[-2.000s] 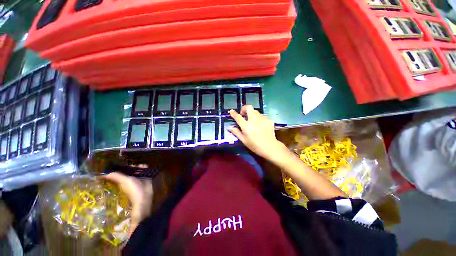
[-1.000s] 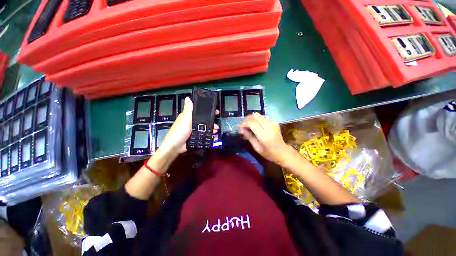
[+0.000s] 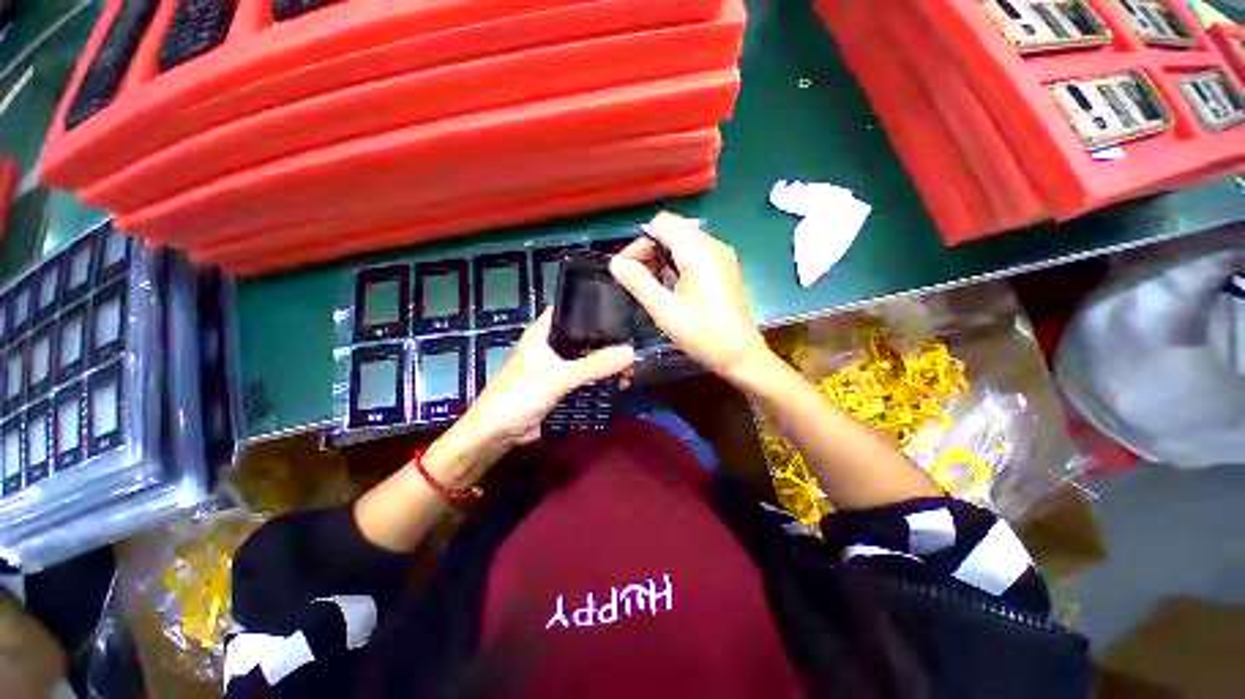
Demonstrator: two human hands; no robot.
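My left hand (image 3: pixel 539 380) holds a black keypad phone (image 3: pixel 593 311) over the lens tray (image 3: pixel 343 335), with the screen toward the stacks and the keys toward me. My left thumb lies across the phone below its screen. My right hand (image 3: pixel 694 294) is at the screen's upper right corner, thumb and fingers close together. A thin dark piece shows at its fingertips, too small to name. The clear tray has two rows of black-bordered display windows (image 3: pixel 380 384). The phone and hands hide its right part.
Red foam trays (image 3: pixel 451 150) with black phones are stacked behind. More foam trays (image 3: pixel 942 123) with gold-and-silver phones stand right. Stacked lens trays (image 3: pixel 171 451) are left. A crumpled white piece (image 3: pixel 823 230) lies on the green mat. Yellow liners (image 3: pixel 888 396) fill bags below the edge.
My left hand came up from below the table edge with the phone, then shifted slightly right. My right hand moved from the tray's lower row up to the phone's screen corner.
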